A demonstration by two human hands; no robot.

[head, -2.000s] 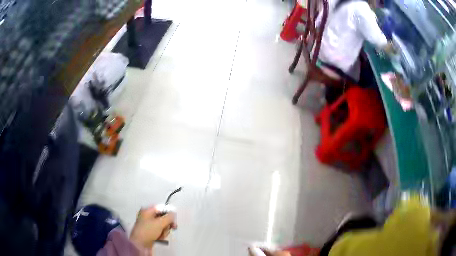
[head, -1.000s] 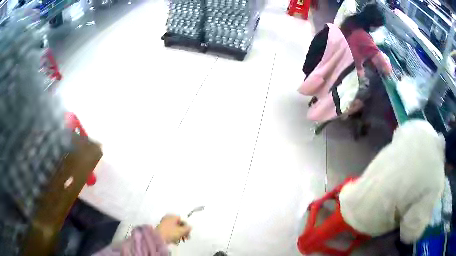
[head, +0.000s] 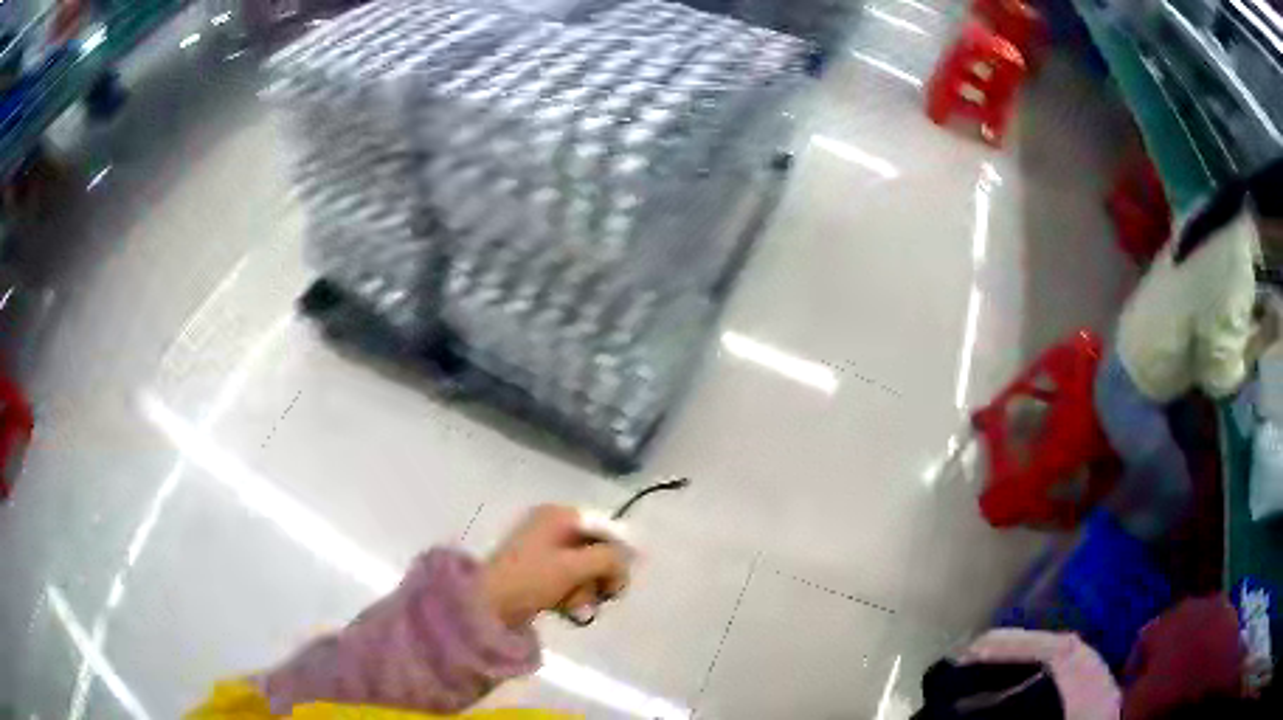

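My left hand, in a pink sleeve cover with yellow clothing below it, is at the lower centre, over the floor. Its fingers are closed around a small white device, mostly hidden by the hand. A thin black cable sticks out from the device to the upper right, and a short dark piece shows below the fingers. My right hand is not in the picture.
Stacks of shiny ribbed trays stand on a dark pallet ahead. Red stools stand at the right. A seated person in a cream top is beside the green bench. Glossy tile floor lies between.
The pallet stacks appear much nearer and larger. The seated people and stools have shifted in view. My left hand, still holding the device, is farther right and higher in the picture.
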